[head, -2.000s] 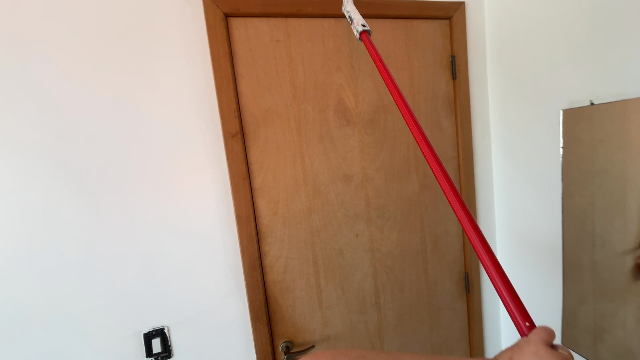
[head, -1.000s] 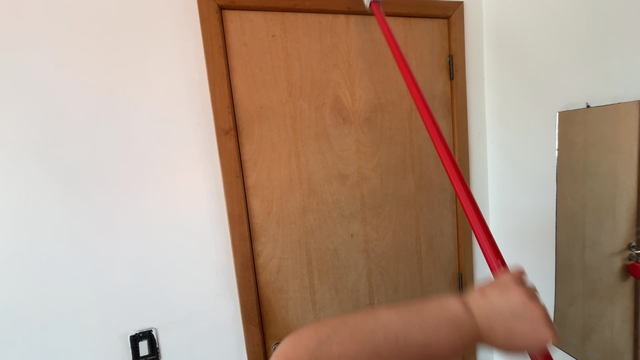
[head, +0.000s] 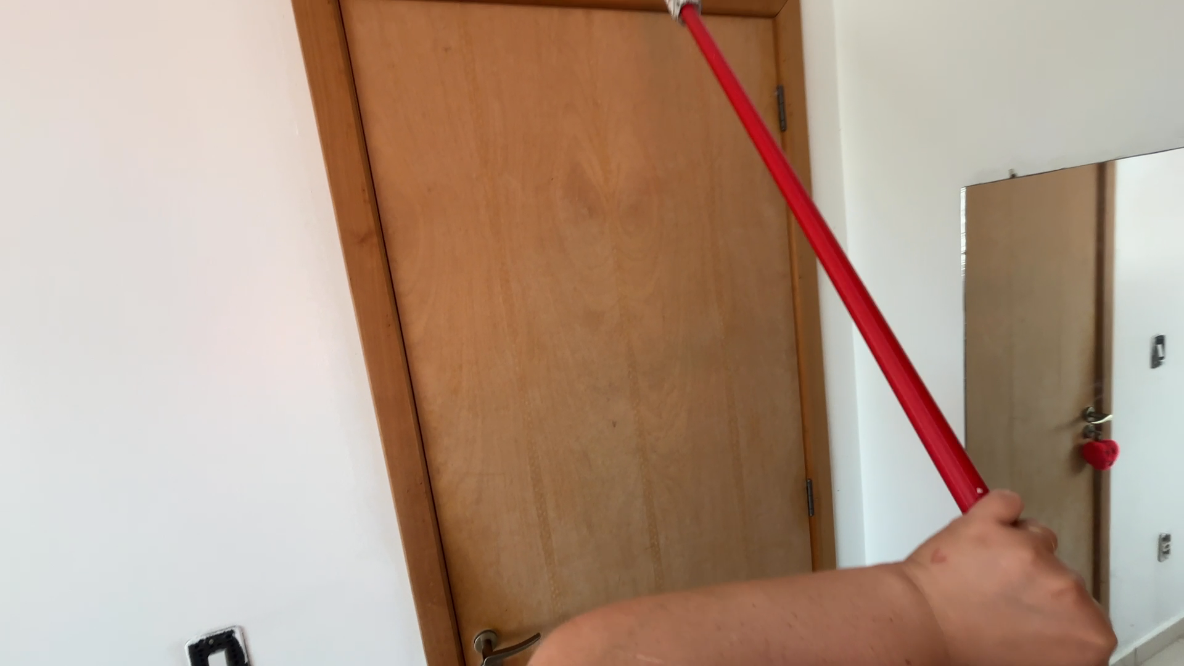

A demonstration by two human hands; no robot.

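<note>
My left hand (head: 1017,578) is closed around the lower part of a red pole (head: 832,264) at the lower right, its forearm reaching across from the bottom middle. From the fist the pole slants up and left, in front of a wooden door (head: 592,305). At its upper end a whitish fitting (head: 683,9) shows at the top edge, near the head of the wooden door frame (head: 370,277); whatever lies beyond it is out of view. My right hand is not in view.
A metal door handle (head: 504,645) sits at the bottom. An uncovered black wall switch box (head: 218,647) is at lower left on the white wall (head: 166,324). On the right, a mirror (head: 1031,324) reflects a door with a red hanging ornament (head: 1099,453).
Since two seconds ago, my left hand has risen farther into view with the pole still in it, and more of the forearm shows. The pole's white fitting is now mostly cut off by the top edge.
</note>
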